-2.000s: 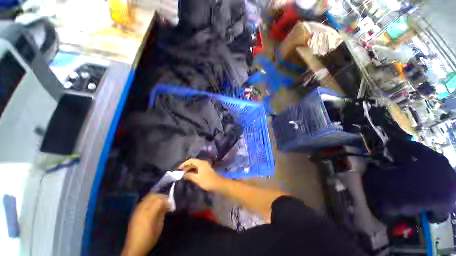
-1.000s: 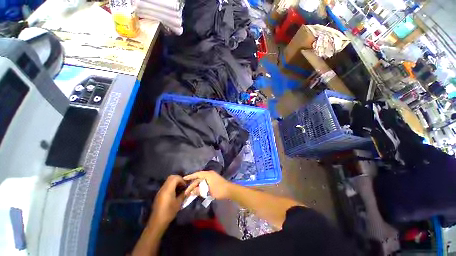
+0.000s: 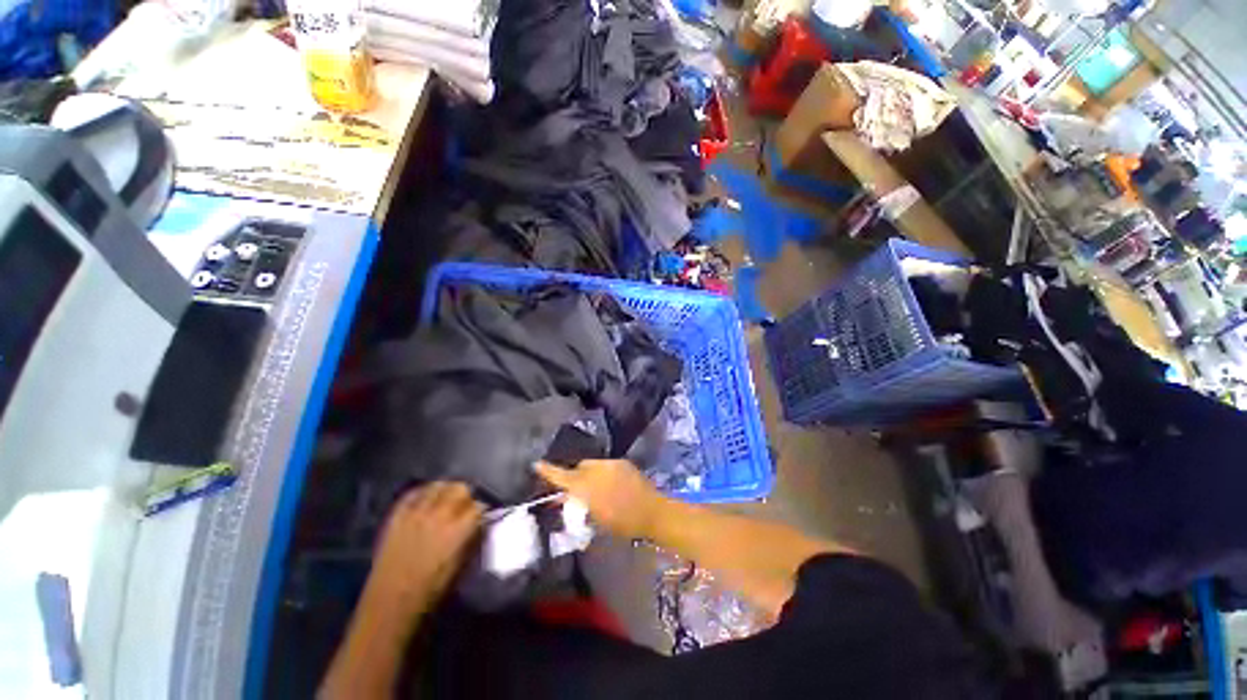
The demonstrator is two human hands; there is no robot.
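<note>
My left hand (image 3: 427,533) and my right hand (image 3: 610,495) are over my lap at the lower middle, a little apart. Between them is a small piece with white patches (image 3: 513,542), with a thin pale edge stretched from one hand to the other. Both hands grip it; the fingertips are partly blurred. Dark grey garment pieces (image 3: 479,397) lie heaped just beyond my hands and in the blue plastic crate (image 3: 749,424).
The sewing table (image 3: 226,547) with its blue edge (image 3: 312,397) and the machine head (image 3: 82,328) stand at left. A bottle (image 3: 338,69) stands on the wooden surface behind. A second crate (image 3: 855,342) is at right, beside dark garments (image 3: 1135,451).
My hands were close together around the white piece; now they are apart with it spread between them. The left hand has moved slightly left.
</note>
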